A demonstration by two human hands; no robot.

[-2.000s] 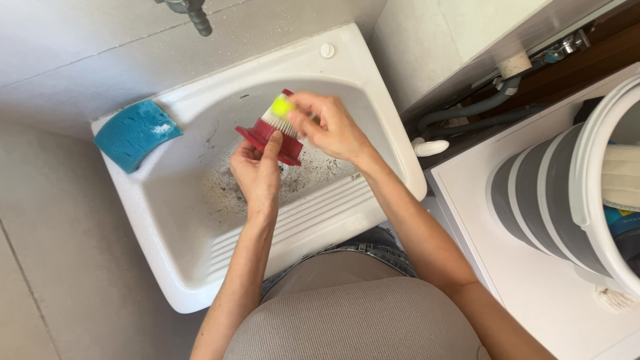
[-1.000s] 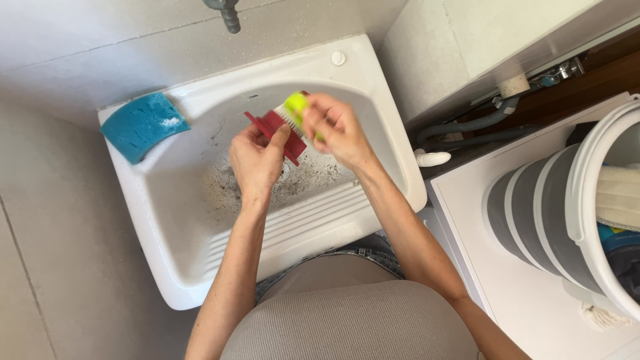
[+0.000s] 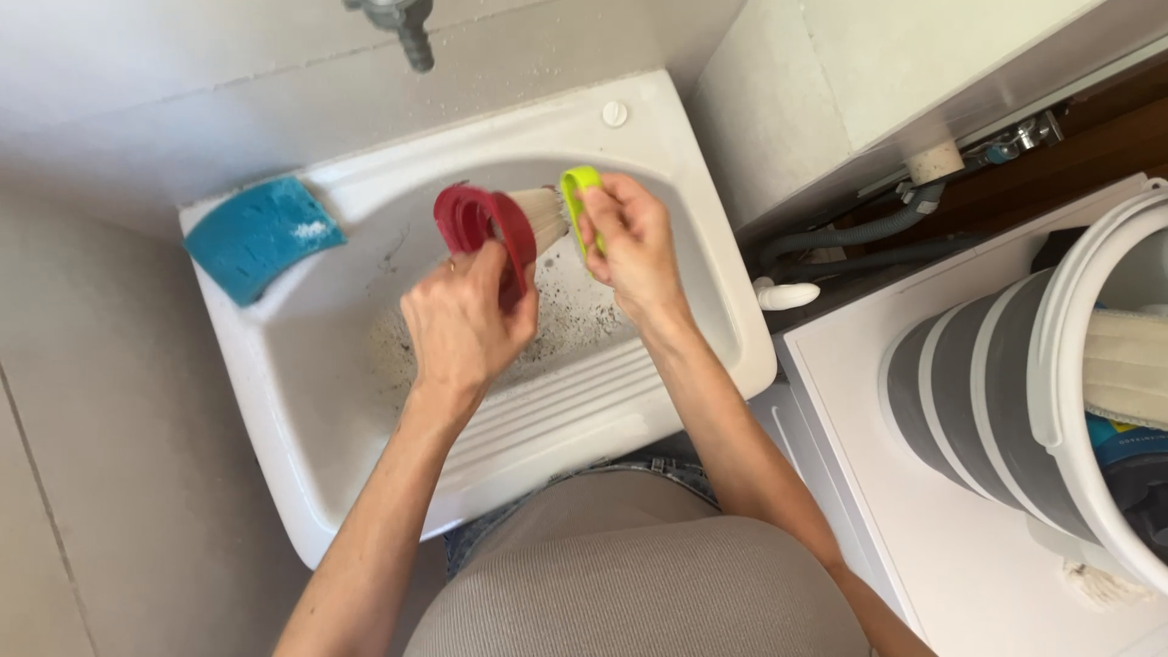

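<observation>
My left hand (image 3: 470, 315) holds a red plastic part with a pale pleated filter (image 3: 540, 215), the pleats facing right, over the basin. In my right hand (image 3: 630, 233) is a small yellow-green brush (image 3: 580, 205), its bristles close to the end of the pleats; whether they touch cannot be told. Below both hands, dark grit and dust (image 3: 570, 319) lie scattered on the bottom of the white laundry sink (image 3: 301, 456), partly hidden by my left hand.
A wet blue curved piece (image 3: 265, 239) rests on the sink's back left corner. A grey faucet (image 3: 401, 23) hangs above the rear edge. To the right, a grey-and-white striped bucket (image 3: 995, 392) with cloths inside stands on a white surface (image 3: 876, 411), near grey hoses (image 3: 858, 235).
My left hand has turned the red part, so its round rim now faces left and the pleats point right. The brush has stayed close to the pleats.
</observation>
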